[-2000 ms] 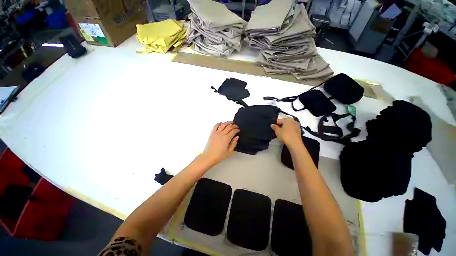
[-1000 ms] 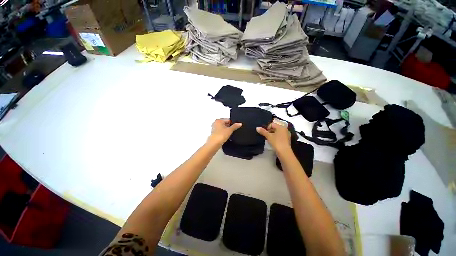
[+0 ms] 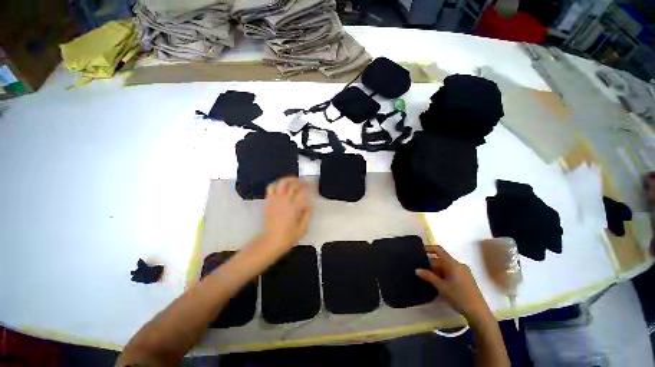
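Observation:
Several black panels lie in a row along the near edge of the grey-beige work board [image 3: 359, 215]. My right hand [image 3: 447, 278] holds the right edge of the rightmost panel [image 3: 402, 271], with its thumb on top. My left hand [image 3: 287, 209] is raised, slightly blurred, at the near edge of a black panel stack [image 3: 266, 159]; its fingers are bent and whether it touches the stack cannot be told. My left forearm covers part of the leftmost panel [image 3: 237, 304]. A smaller black pile [image 3: 342, 176] sits right of the stack.
A glue bottle [image 3: 500, 264] lies at the right, near black cut pieces [image 3: 528, 218]. Tall black piles [image 3: 435, 170] stand behind. Straps [image 3: 373, 135] lie farther back, before beige fabric stacks [image 3: 309, 36] and yellow fabric [image 3: 100, 49]. A black scrap [image 3: 147, 272] lies at left.
The view has shifted right. The panel held in both hands has left the stack; a fourth panel now lies at the row's right end under my right hand. My left hand has let go.

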